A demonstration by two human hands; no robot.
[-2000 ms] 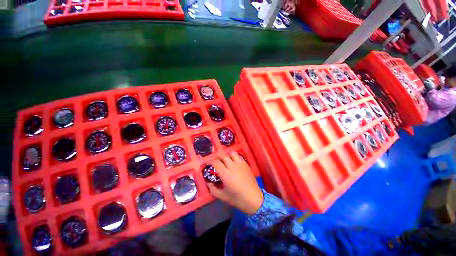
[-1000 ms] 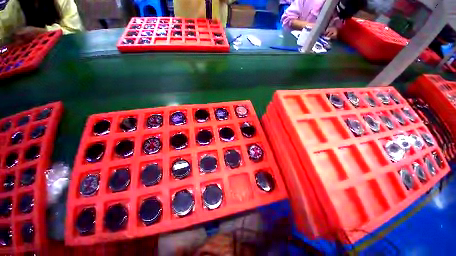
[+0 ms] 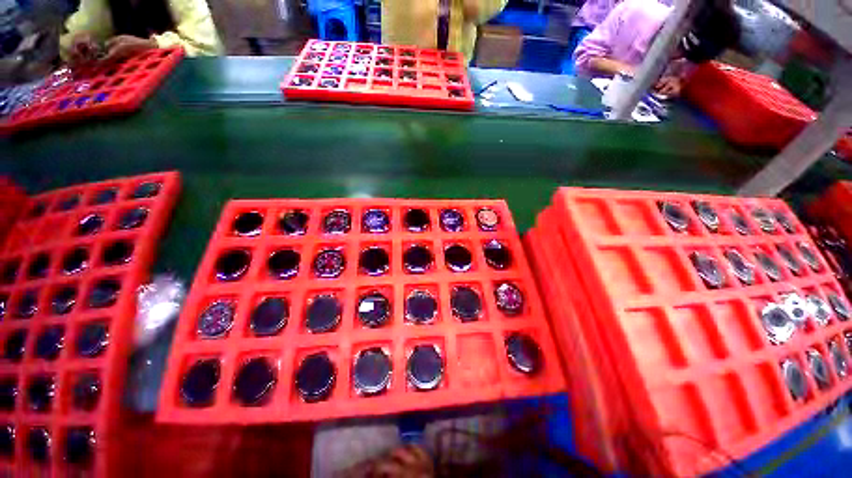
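A red foam tray lies in front of me with rows of round watch heads. Most faces are dark; one at the top right corner is pale pinkish, and a few in the top row look violet. One pocket in the front row is empty, left of the corner watch head. A blurred, skin-coloured part of a hand shows at the bottom edge, cut off; I cannot tell which hand it is or whether it holds anything.
Stacked red trays stand at the right, the top one partly filled. Another filled tray is at the left, with crumpled clear plastic between. Across the green surface are a tray, people's arms and a pale post.
My right hand, earlier at the front-row watch head, has left the tray, and that pocket is now empty. The view has swung left, so the trays appear further right and the left tray shows more.
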